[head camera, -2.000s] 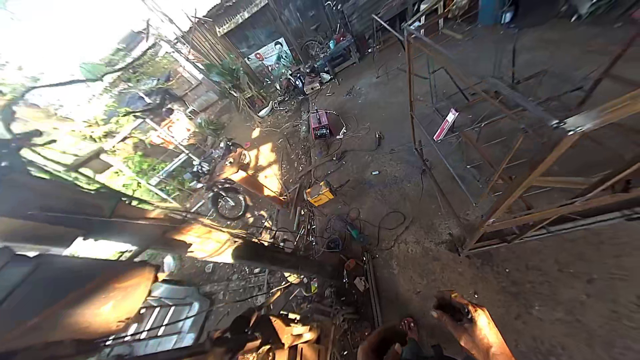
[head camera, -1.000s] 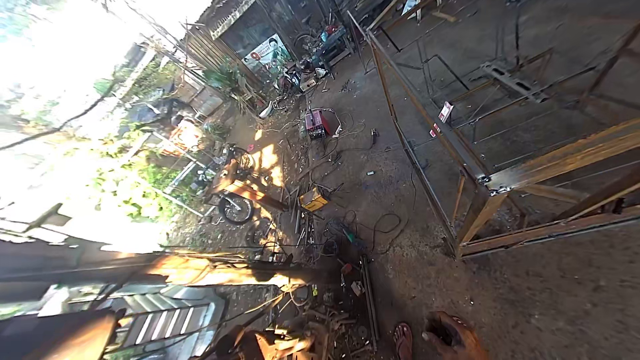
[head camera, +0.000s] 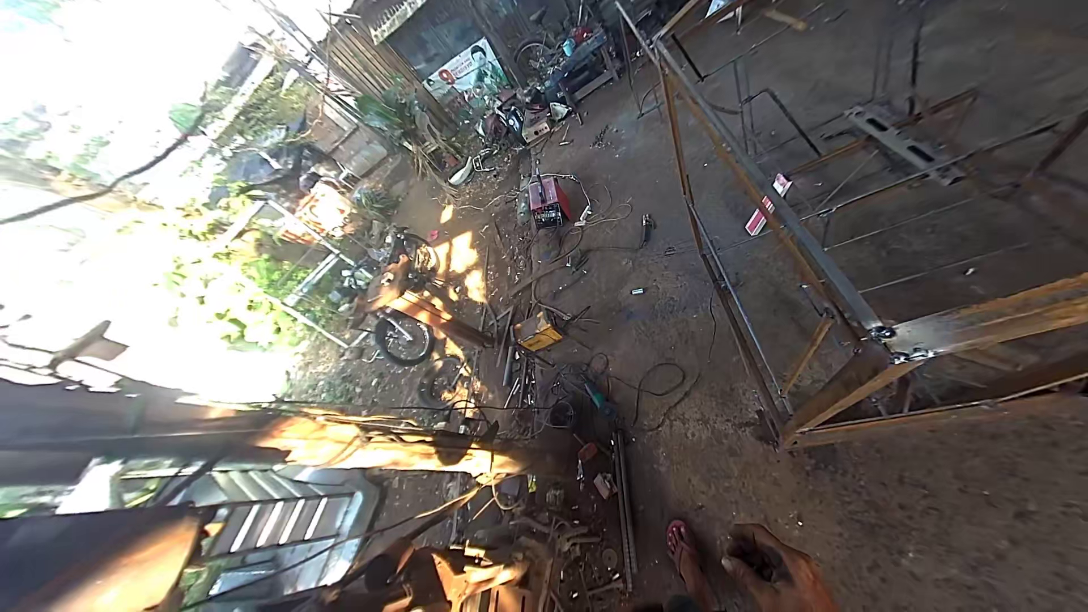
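My right hand (head camera: 778, 568) is low in the head view, beside a foot in a sandal (head camera: 680, 544). Its fingers curl loosely, with a gap to the thumb, and nothing shows in it. Up and to the right of it stands a welded steel angle-bar frame (head camera: 786, 225), apart from the hand. My left hand is not in view. An angle grinder (head camera: 597, 396) with a green body lies on the dirt floor by its cable. Beyond it are a yellow metal-cased machine (head camera: 538, 332) and a red welding machine (head camera: 549, 202).
Long metal bars (head camera: 625, 510) lie left of the foot, near scattered scrap (head camera: 565, 544). Loose cable (head camera: 663, 382) loops over the floor. A motorcycle (head camera: 406, 327) stands at left, behind a wooden beam (head camera: 374, 446). A cluttered workbench (head camera: 591, 64) is at the back.
The view has shifted. My right hand shows lower in the picture than two seconds ago, and the sandalled foot beside it shows more fully.
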